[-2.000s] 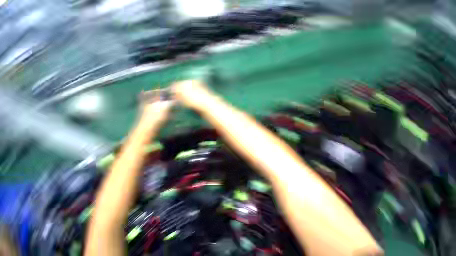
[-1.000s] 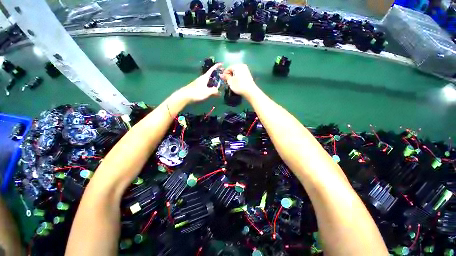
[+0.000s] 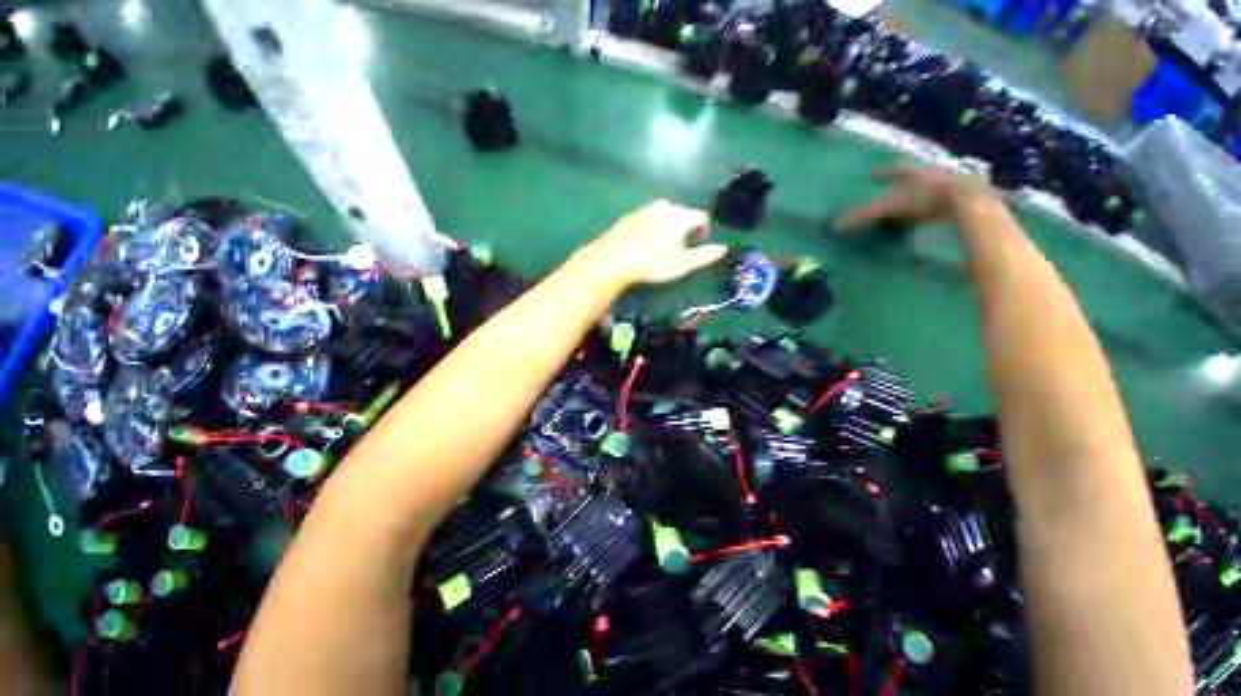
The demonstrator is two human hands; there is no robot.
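Observation:
My left hand (image 3: 663, 245) is over the green bench with thumb and fingers apart, holding nothing. Just right of it a round wired unit (image 3: 753, 279) lies beside a black housing (image 3: 803, 294), close to or touching it. My right hand (image 3: 919, 199) is stretched out further right over the bench, fingers spread and blurred, above a dark part (image 3: 885, 229); whether it touches this part cannot be told. Another black housing (image 3: 743, 199) stands behind my left fingertips.
A large heap of black ribbed housings (image 3: 592, 537) with red leads fills the near side. Round wired units (image 3: 279, 320) are piled left, by a blue tray (image 3: 11, 292). A pale post (image 3: 340, 129) crosses the bench. More black parts (image 3: 871, 82) line the far ledge.
My hands were together around a small part; they are now apart, the right one moved right. The round unit now lies uncovered on the bench. The view has shifted.

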